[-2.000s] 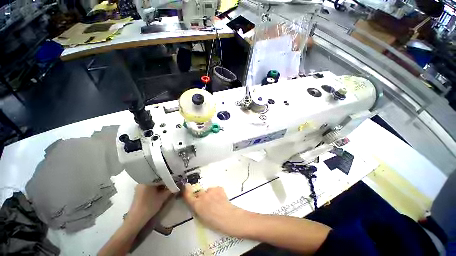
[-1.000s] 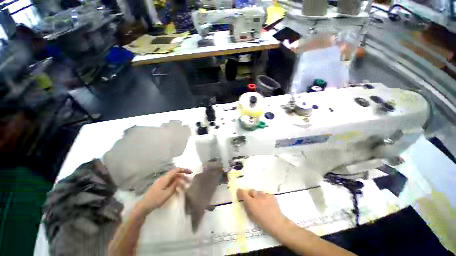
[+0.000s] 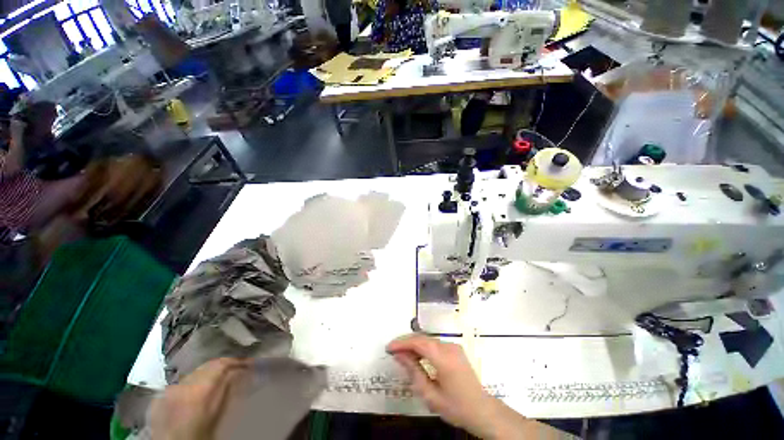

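Note:
My left hand point(image 3: 194, 400), blurred at the lower left, holds a grey-brown cut piece point(image 3: 272, 400) over the table's front edge. My right hand point(image 3: 447, 380) is at the front of the table, below and left of the needle area, fingers partly curled and no fabric seen in it. A small yellowish detail shows at its fingers; I cannot tell what it is. The crumpled pile of darker pieces point(image 3: 228, 302) lies just behind my left hand. The pale grey fanned stack point(image 3: 331, 241) lies behind it. The sewing machine's needle area point(image 3: 464, 279) shows no piece.
The white machine arm point(image 3: 567, 236) with a thread spool point(image 3: 554, 169) stands at the right. Black cord point(image 3: 683, 337) and dark scraps point(image 3: 746, 339) lie beneath it. A green crate point(image 3: 82, 314) is at the left. Another sewing table point(image 3: 447, 82) and people are behind.
The view has turned left. The grey-brown piece has moved from beside the needle to the front left, now in my left hand. My right hand has moved left, away from the needle area.

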